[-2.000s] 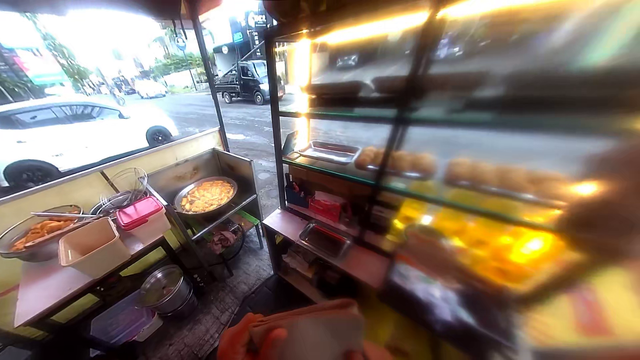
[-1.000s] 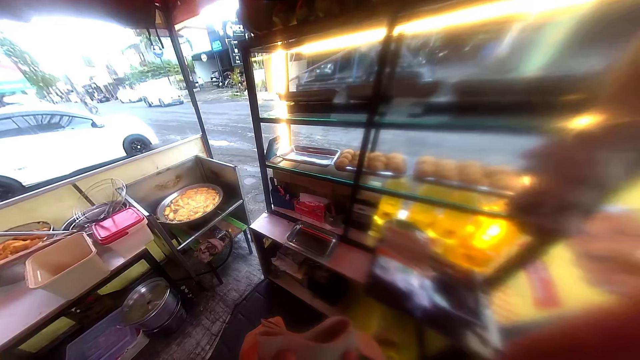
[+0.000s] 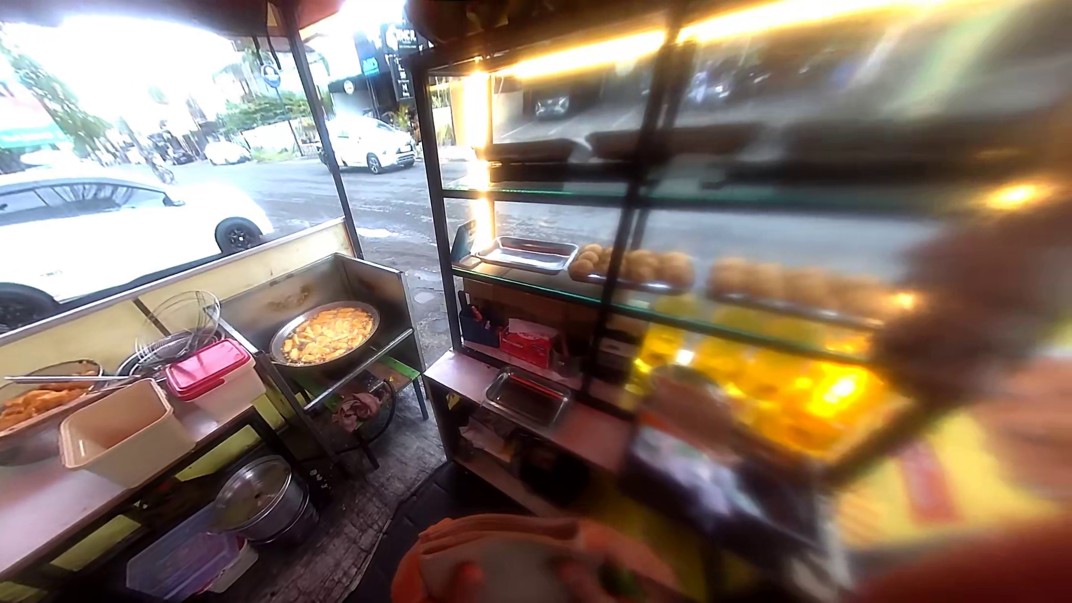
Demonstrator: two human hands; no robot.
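Observation:
At the bottom edge, a pale folded sheet [image 3: 511, 557], paper or cloth, lies between my two hands, partly cut off by the frame. Fingers of my left hand [image 3: 466, 579] press on its left part. My right hand [image 3: 578, 579] is on its right part, blurred, with a small green spot beside it. Orange material surrounds the sheet. Farther forward, a wide pan [image 3: 325, 333] holds pieces of food in oil. A metal tray [image 3: 528, 397] sits on the low counter. Round fried-looking balls [image 3: 641, 265] rest on trays on the glass shelf.
At left stand an open beige tub [image 3: 126, 431], a pink-lidded container [image 3: 209, 368], wire strainers [image 3: 188, 322] and a bowl of fried food [image 3: 46, 402]. Below are metal pots [image 3: 260, 498]. A glass display case [image 3: 536, 293] borders the right; a blurred person [image 3: 1022, 402] is near the right edge.
The folded sheet and my hands show lower in the view than two seconds ago. The dark pickup seen on the road then has gone from view, and a white car now shows farther back.

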